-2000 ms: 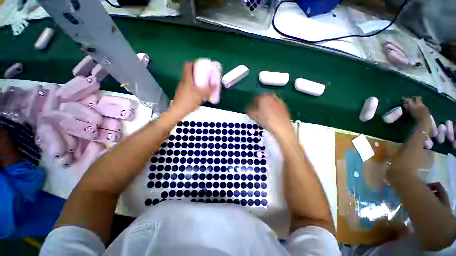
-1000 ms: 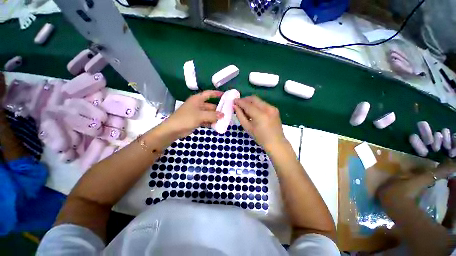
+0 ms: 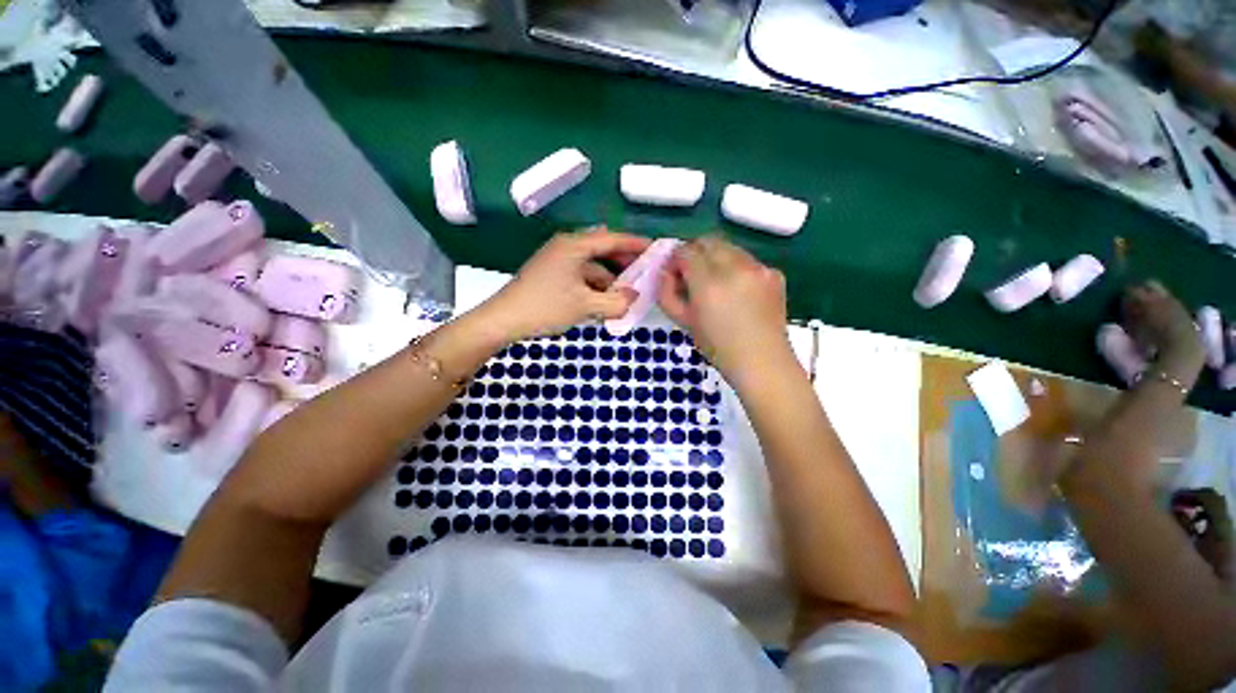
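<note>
A pale pink housing (image 3: 643, 287) is held tilted between both hands, above the far edge of the sticker sheet. My left hand (image 3: 569, 282) grips its left side with thumb and fingers. My right hand (image 3: 729, 301) has its fingertips on the housing's upper right end; whether they hold a sticker is hidden. The sticker sheet (image 3: 596, 447) with rows of dark round dots lies flat on the white bench, with a few dots gone near its upper right corner.
Several pink housings lie spaced on the green conveyor belt (image 3: 868, 176). A pile of pink housings (image 3: 203, 325) sits at left beside a grey metal post (image 3: 271, 122). At right are a brown board (image 3: 945, 542), a white card (image 3: 999, 397) and a neighbour's hand (image 3: 1163, 325) at the belt.
Since one second ago, the belt housings have shifted left. The held housing has moved slightly right and up, and my right hand now covers its upper end. The neighbour's hand has reached to the belt.
</note>
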